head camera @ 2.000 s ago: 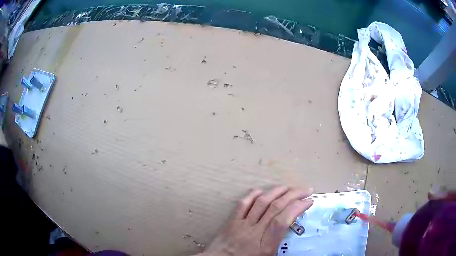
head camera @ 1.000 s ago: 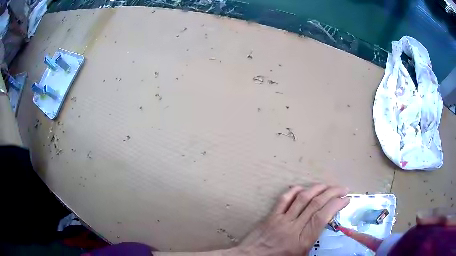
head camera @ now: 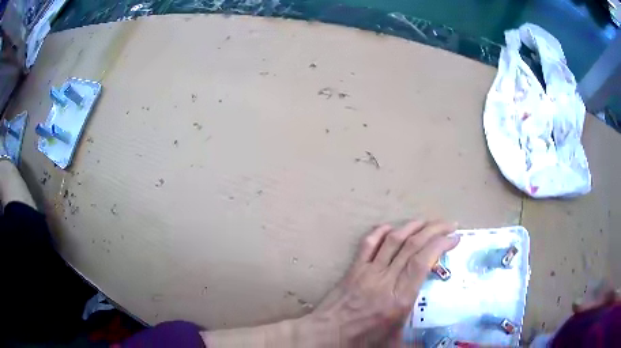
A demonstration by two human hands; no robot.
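A white square plate point(head camera: 476, 292) with four upright posts lies at the lower right, cut off by the bottom edge. My bare left hand point(head camera: 391, 279) rests on its left edge beside the upper left post, fingers spread, thumb on the rim. My right hand point(head camera: 598, 299) shows only as blurred fingers at the right edge. It is around the dark magenta squeeze bottle point(head camera: 589, 329). The bottle's red nozzle points left, near the lower left post. Its tip is partly cut off by the frame's bottom edge.
A crumpled white rag point(head camera: 534, 126) with pink spots lies at the upper right. Another plate with posts point(head camera: 68, 126) lies at the far left. Beyond it is part of a further plate point(head camera: 12, 136) and another person's arm point(head camera: 12, 183). A green conveyor belt point(head camera: 449, 20) borders the cardboard sheet point(head camera: 238, 136).
The bottle nozzle has moved from the upper right post to the upper left one, then down to the lower left post. The view has shifted, and more of the plate shows.
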